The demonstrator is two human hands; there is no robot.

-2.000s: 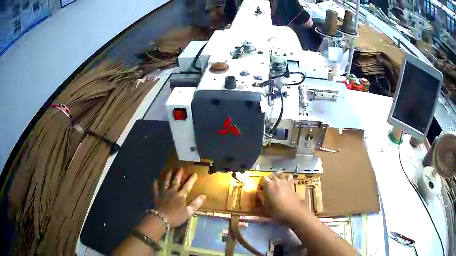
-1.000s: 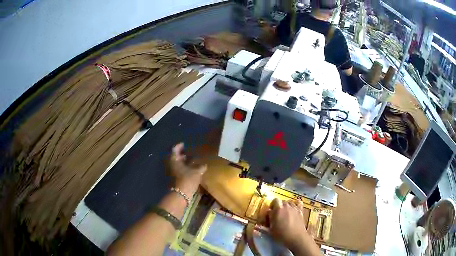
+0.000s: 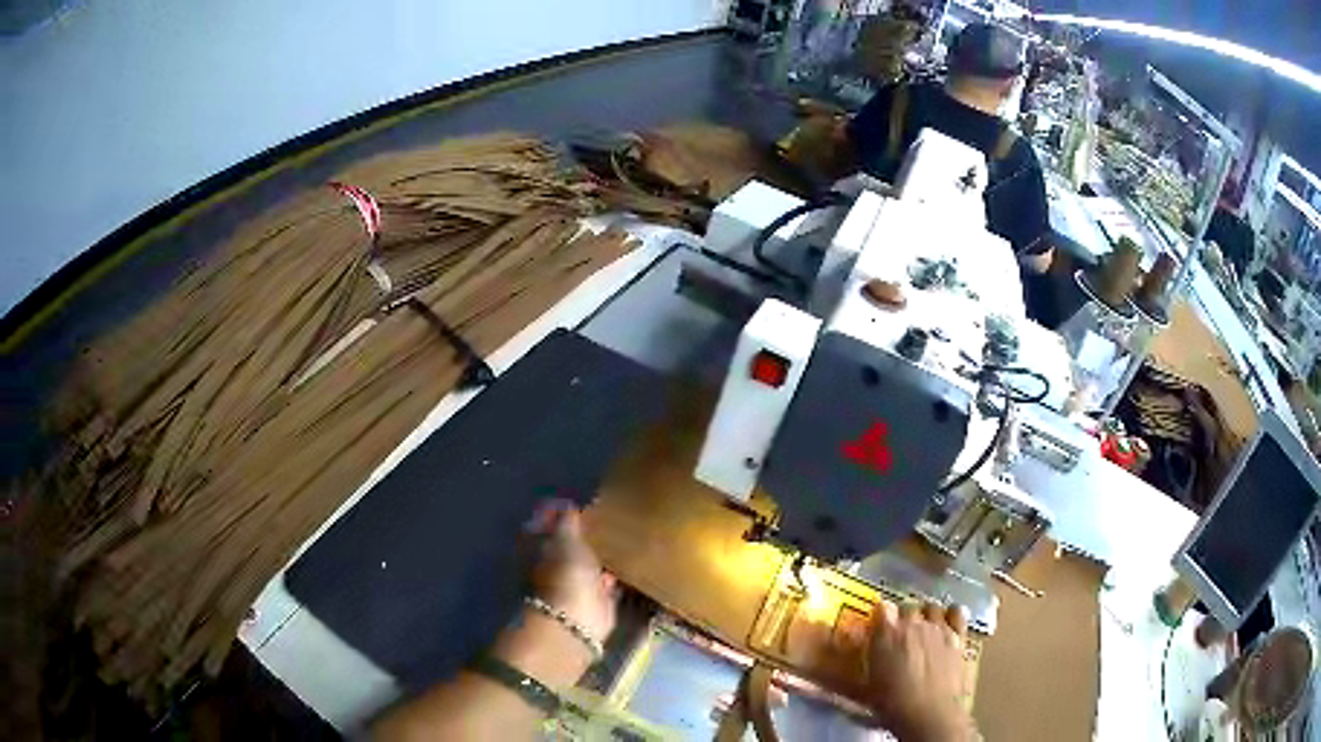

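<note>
A brown bag panel (image 3: pixel 667 529) lies under the pattern sewing machine's dark grey head cover (image 3: pixel 866 449). My left hand (image 3: pixel 568 580) is at the panel's left end, beside the black mat; its fingertips are blurred. My right hand (image 3: pixel 916 667) rests with bent fingers on the yellow-gold pressing frame (image 3: pixel 782 609), right of the lit needle area; what is under the fingers is hidden. A looped brown strap (image 3: pixel 753 703) comes out in front of the frame. The template (image 3: pixel 681 681) with yellow tape lines lies between my hands, partly cut off below.
A big heap of brown strap bundles (image 3: pixel 290 435) covers the left side. A black mat (image 3: pixel 464 493) lies left of the machine. A control screen (image 3: pixel 1257 510) and small fan (image 3: pixel 1269 678) stand at right. A person (image 3: pixel 949 131) is behind the machine, near thread cones (image 3: pixel 1116 273).
The view has swung left, so the machine sits farther right. My left hand has come off its flat spread on the panel to the panel's left end. My right hand has shifted right along the frame.
</note>
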